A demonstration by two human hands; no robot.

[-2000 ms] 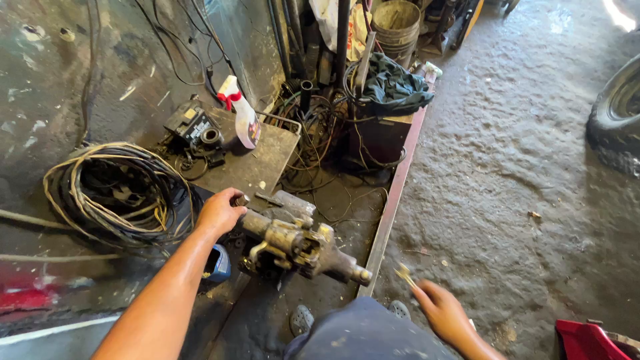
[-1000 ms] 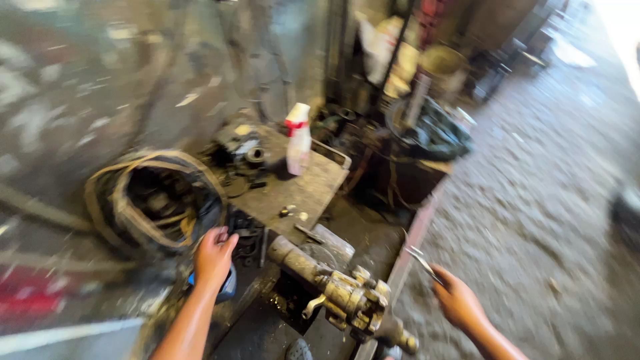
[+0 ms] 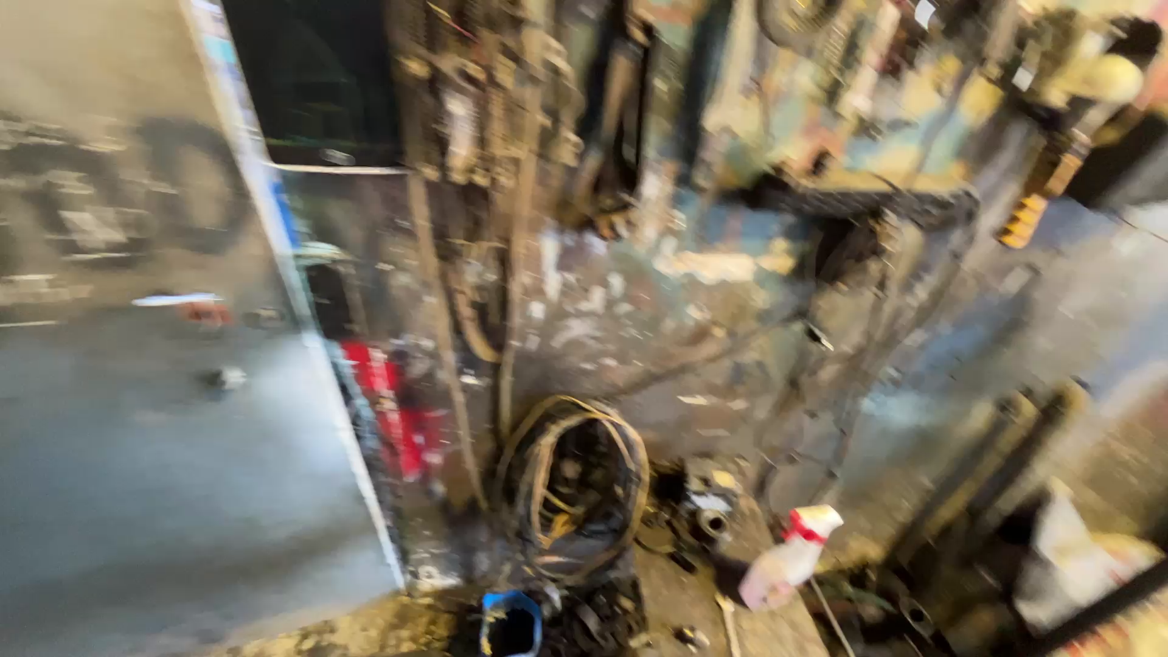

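Neither of my hands shows in the head view now, nor does the greasy metal assembly they were beside. Low in the view, a white plastic bottle [image 3: 789, 558] with a red band stands tilted in the picture on a grimy bench top [image 3: 762, 630]. Behind it on the bench is a dark metal part [image 3: 712, 502] with a round opening. A coil of tan cable or hose [image 3: 639, 456] is left of these. Below the coil sits a blue-rimmed container [image 3: 511, 625] with a dark inside. The whole view is blurred.
A stained wall [image 3: 584, 310] fills the middle, with cords and tools hanging on it. A yellow-handled tool [image 3: 1027, 219] hangs at the upper right. A grey panel [image 3: 164, 474] with a pale edge covers the left side. Dark upright bars [image 3: 976, 474] lean at the right.
The view has swung up and left to the wall. Both hands and the metal assembly have left the view; the right hand held a metal tool in the earlier frames.
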